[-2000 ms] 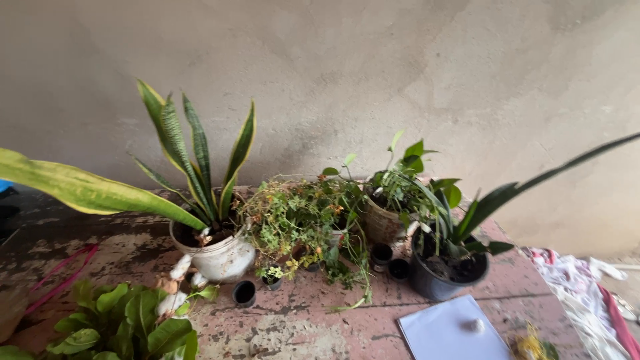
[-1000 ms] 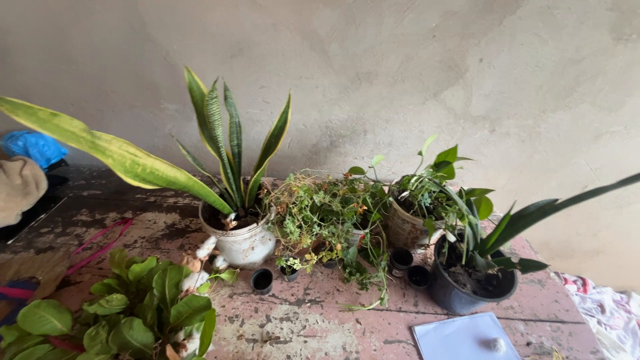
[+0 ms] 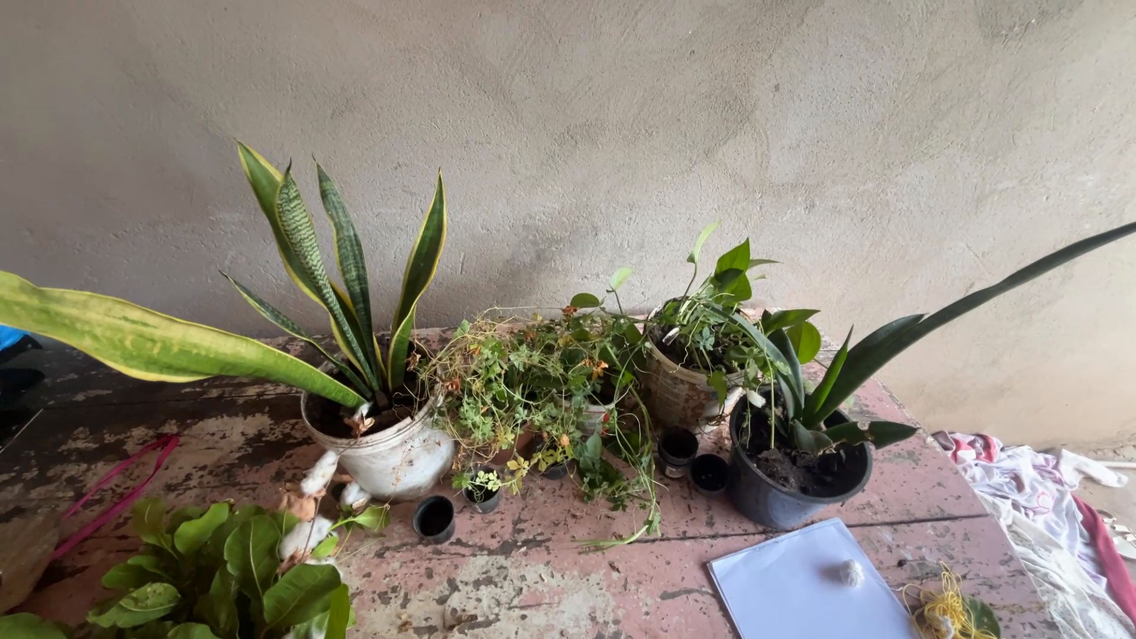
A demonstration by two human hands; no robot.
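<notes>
Neither of my hands shows in the head view. A snake plant (image 3: 342, 293) with yellow-edged leaves stands in a white pot (image 3: 390, 460) at the left. Beside it, a trailing plant (image 3: 532, 382) spreads thin stems over small pots. Behind and to its right is a leafy vine (image 3: 732, 275) in a worn whitish pot (image 3: 683, 395). A dark pot (image 3: 772, 497) of soil holds a long-leaved plant (image 3: 852, 368). In front of that pot lies a white sheet or pad (image 3: 799, 577) with a small white ball (image 3: 851, 573) on it.
Small black pots (image 3: 434, 518) stand on the worn pink wooden table (image 3: 506, 595). Broad green leaves (image 3: 253, 568) and white cotton-like tufts (image 3: 306, 538) are at front left, near a pink strap (image 3: 115, 497). Yellow strands (image 3: 945, 608) lie front right; crumpled cloth (image 3: 1021, 497) is beyond the table's right edge.
Only the view has shifted; the pots and plants show no plain move.
</notes>
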